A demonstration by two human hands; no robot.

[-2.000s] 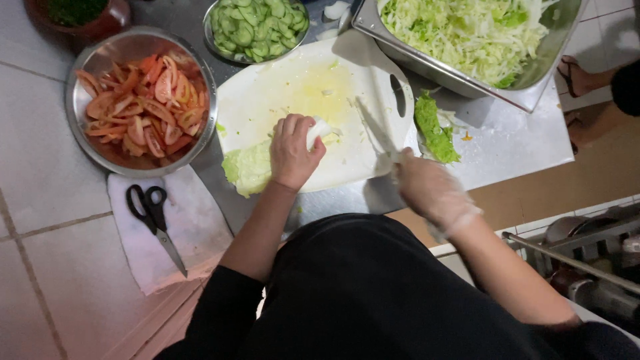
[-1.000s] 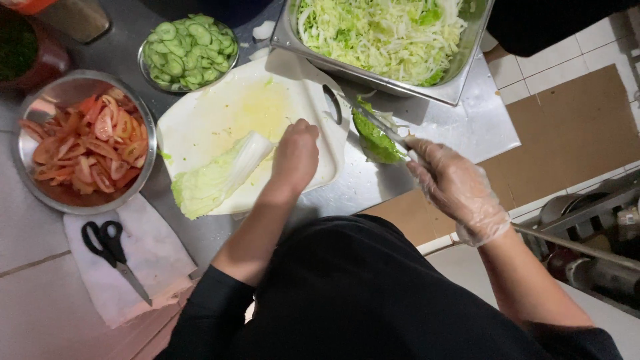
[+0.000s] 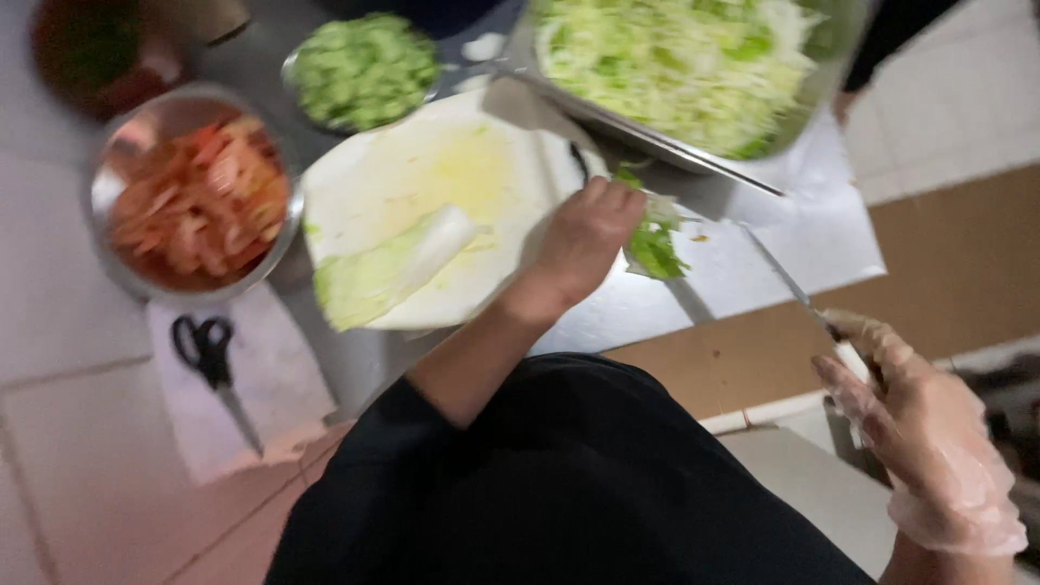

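Note:
My left hand (image 3: 587, 236), bare, is over the right end of the white cutting board (image 3: 390, 171), its fingertips at green leaf trimmings (image 3: 656, 244) beside the board; whether it grips them cannot be told. My right hand (image 3: 914, 414), in a clear plastic glove, holds a knife (image 3: 784, 276) by its white handle, blade pointing up and left, right of the metal table. A pale cabbage leaf piece (image 3: 394, 264) with a thick white stem lies on the board. Shredded cabbage (image 3: 674, 65) fills a deep steel pan (image 3: 642, 134) behind the board.
A steel bowl of sliced tomatoes (image 3: 203, 199) stands at left, a smaller bowl of sliced cucumber (image 3: 366, 73) behind the board. Black-handled scissors (image 3: 207, 349) lie on a white cloth (image 3: 284, 366). Another person's dark clothing (image 3: 890, 41) shows at the upper right.
My left hand has left the cabbage piece and moved right to the board's handle end. My right hand has drawn the knife away from the board, to the right.

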